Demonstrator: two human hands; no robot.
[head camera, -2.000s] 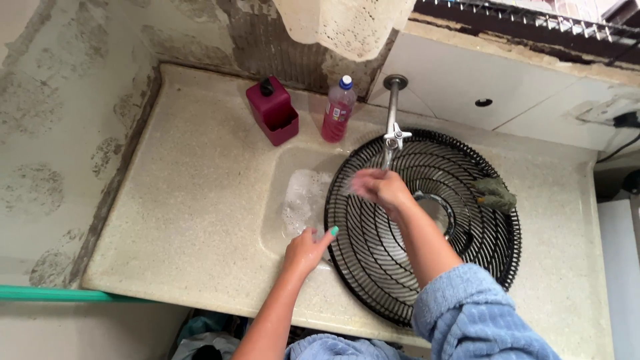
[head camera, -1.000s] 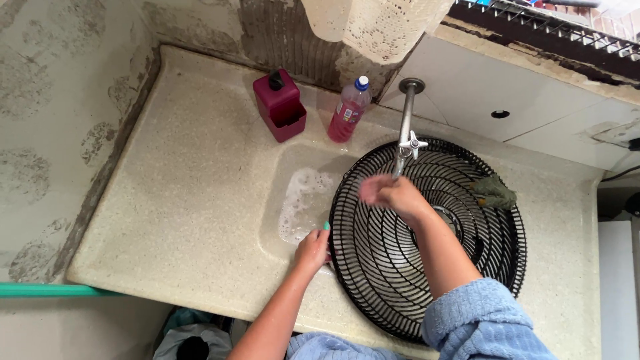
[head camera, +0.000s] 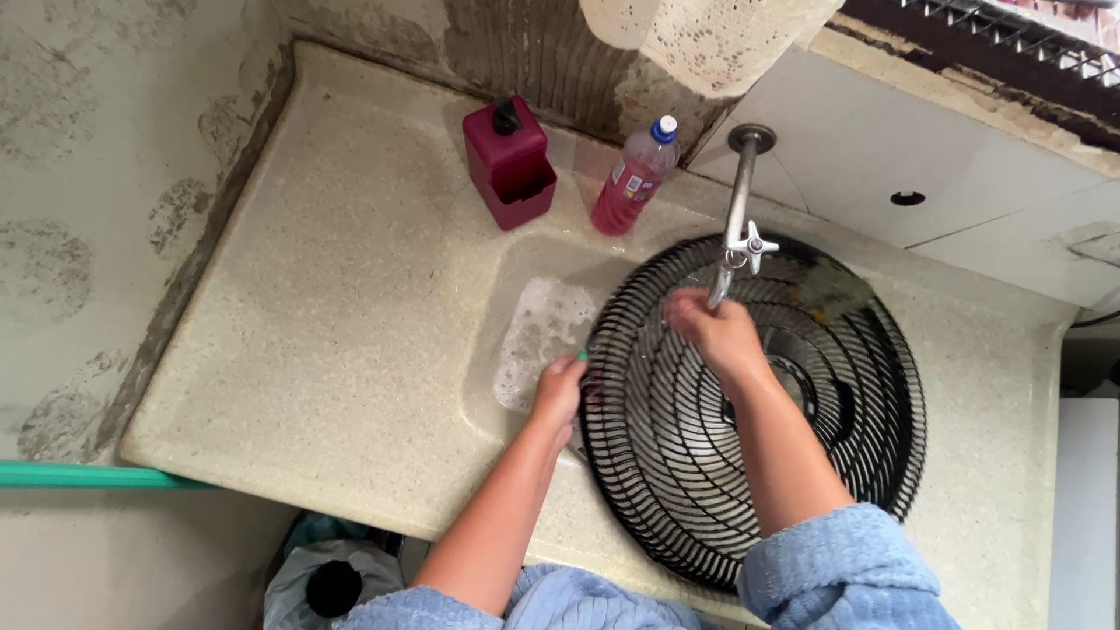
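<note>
A round black fan grille (head camera: 700, 455) lies over the right part of the sink basin (head camera: 490, 350), its left rim raised by my left hand (head camera: 558, 395), which grips that edge with the thumb on top. Under the spout of the metal faucet (head camera: 739, 206) is my right hand (head camera: 713, 328), blurred by motion above the grille; whether it touches the grille or holds anything is not clear. Soapy foam (head camera: 542, 337) shows in the basin. A grey-green scouring cloth or sponge (head camera: 836, 293) appears at the grille's upper right, its exact kind unclear.
Behind the basin stand a maroon soap dispenser (head camera: 507, 162) with a black pump and a plastic bottle of pink liquid (head camera: 634, 179). The stone-like countertop (head camera: 350, 262) extends left. A lace-edged cloth (head camera: 709, 39) hangs above. A green bar (head camera: 87, 475) runs at lower left.
My left hand was open at the grille's rim two seconds ago and has since closed around it. My right hand keeps moving beneath the faucet.
</note>
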